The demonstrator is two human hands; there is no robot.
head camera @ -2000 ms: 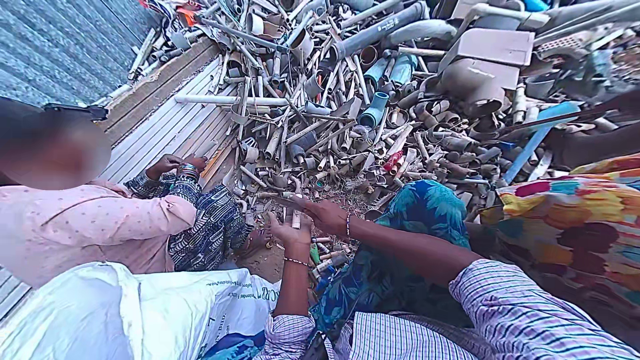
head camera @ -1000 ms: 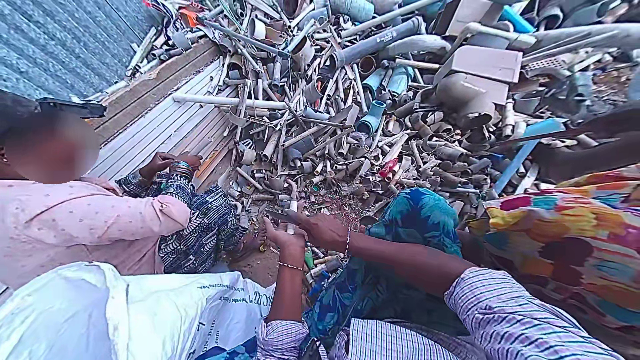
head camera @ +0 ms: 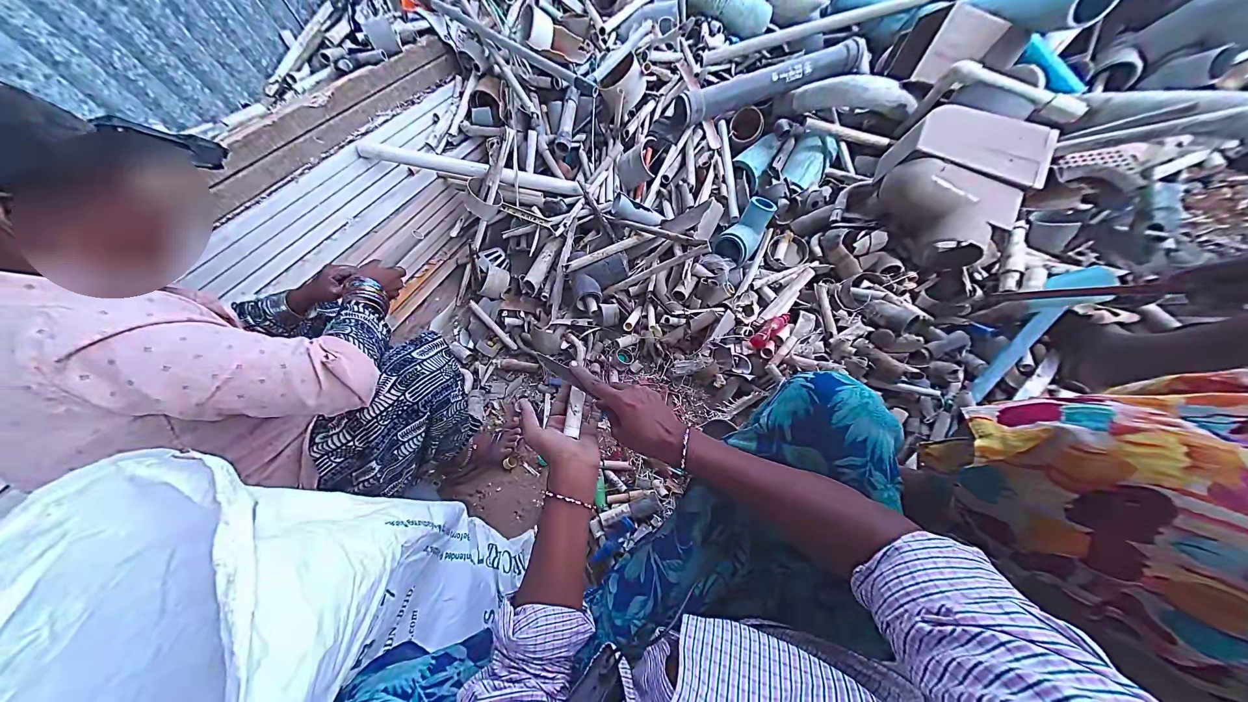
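Observation:
In the lower middle of the head view, my left hand (head camera: 564, 437) is palm up with a short pale plastic pipe piece (head camera: 575, 413) lying across its palm and fingers. My right hand (head camera: 639, 417) is closed around a dark flat blade-like tool (head camera: 554, 369), whose tip points up and left over the pipe piece. The tool's handle is hidden in the right hand. Both hands are close together, just in front of a heap of scrap plastic pipes and fittings (head camera: 682, 283).
A person (head camera: 195, 361) in a pink top sits at the left, beside white slats (head camera: 322, 219). A white printed sack (head camera: 370, 556) fills the lower left. Another person's arm (head camera: 1141, 356) and colourful cloth (head camera: 1121, 487) are at the right. A grey pipe (head camera: 770, 83) lies on the heap.

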